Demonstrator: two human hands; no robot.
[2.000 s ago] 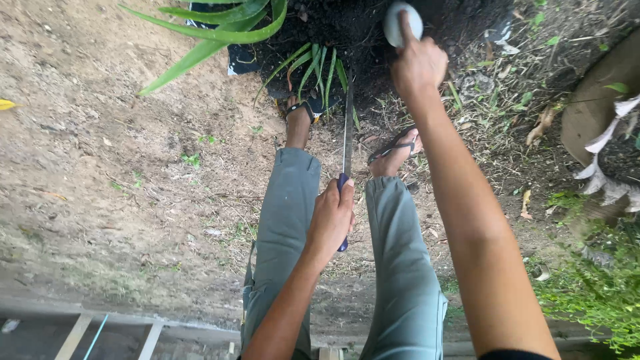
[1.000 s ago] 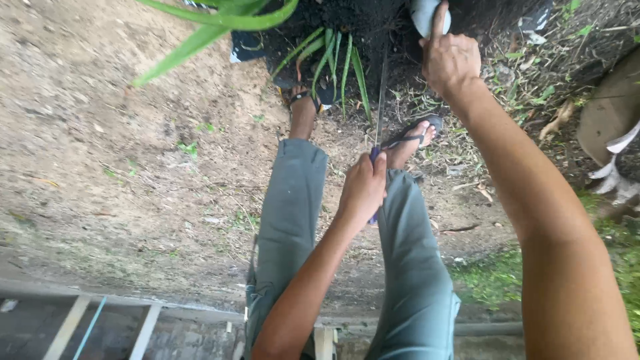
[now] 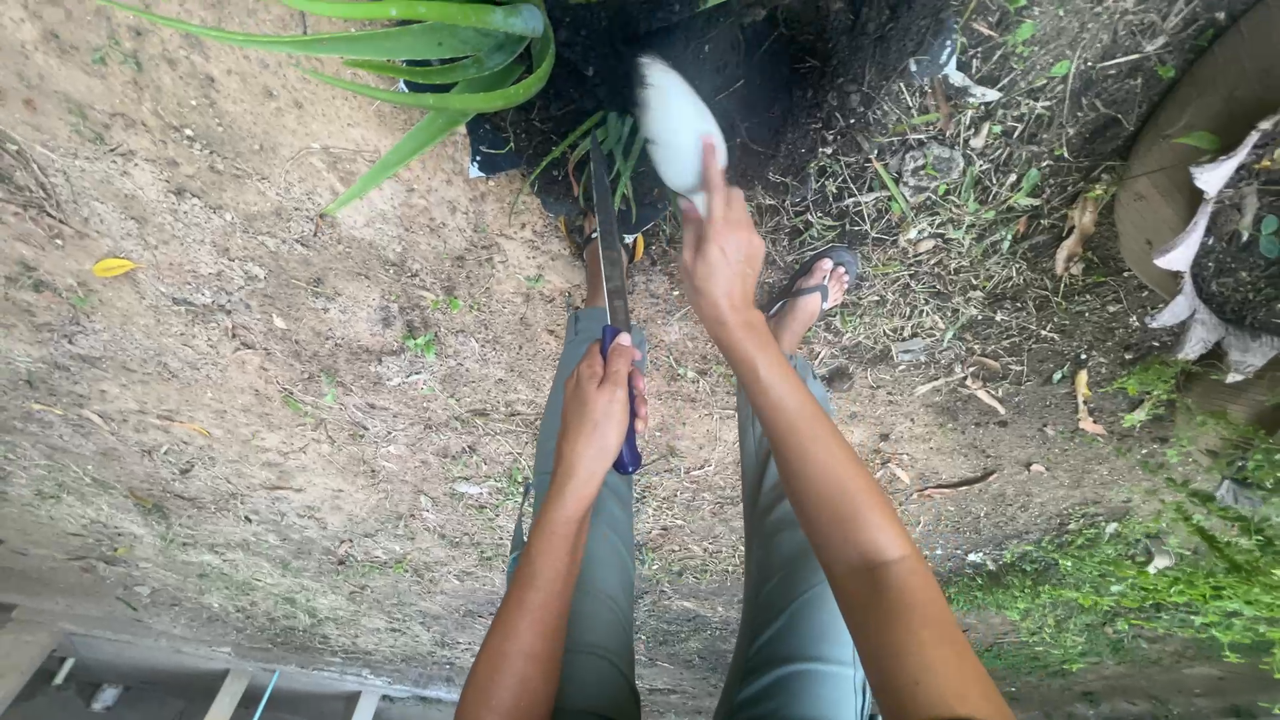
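Note:
My left hand (image 3: 600, 405) is closed around the blue handle of a long knife (image 3: 610, 230), whose blade points up the view toward a small clump of narrow leaves (image 3: 622, 150). In my right hand (image 3: 722, 245) is a white scoop-like object (image 3: 680, 125), blurred by motion; its exact kind I cannot tell. It is over dark soil (image 3: 770, 90), just right of the small leaves. A larger aloe-like plant (image 3: 450, 45) with thick green leaves spreads at the upper left, beside the soil. Part of a black plastic sheet or bag (image 3: 492, 145) shows at the soil's edge.
My sandalled feet (image 3: 815, 285) stand just below the soil on sandy ground (image 3: 300, 330). At the right edge is a round planter (image 3: 1160, 200) with a torn pale liner (image 3: 1215, 180). Low green plants (image 3: 1130, 590) grow at the lower right, and pale slats (image 3: 230, 692) lie at the lower left.
My right hand has moved left with the white object, closer to the knife and small leaves. The knife remains in my left hand. The view has shifted.

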